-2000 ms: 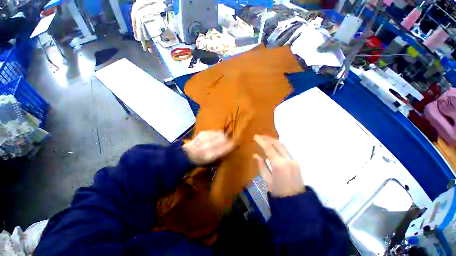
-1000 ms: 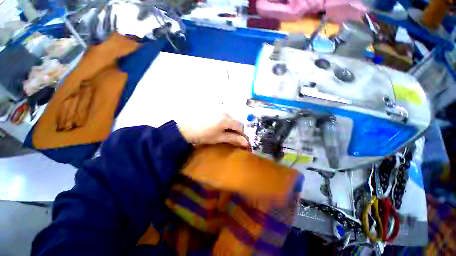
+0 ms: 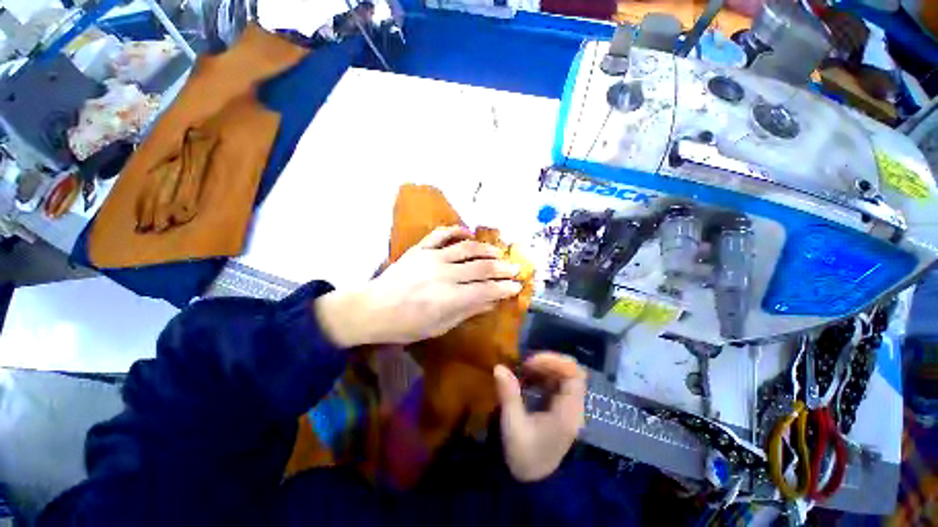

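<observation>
A rust-brown fabric panel [image 3: 419,211] lies at the needle area [image 3: 535,270] of the sewing machine and hangs down over the table's near edge. Plaid fabric [image 3: 396,407] shows below it, blurred. My left hand [image 3: 427,288] lies palm down on the brown panel, fingertips beside the lit needle area, holding it. My right hand [image 3: 543,412] is at the panel's lower right edge, thumb and fingers curled with a gap between them; whether it pinches cloth cannot be told. The presser foot is hard to make out.
The white-grey machine head [image 3: 735,134] fills the right. Yellow and red scissors [image 3: 807,453] lie near the right front edge by a black speckled strip [image 3: 710,437]. Brown cut panels [image 3: 231,113] with small brown pieces [image 3: 177,185] on top lie left. A scale strip [image 3: 252,283] runs along the edge.
The view has shifted slightly. The brown panel now lies turned at the needle area, with less plaid showing. My left hand has spread flatter over it, and my right hand has come into view.
</observation>
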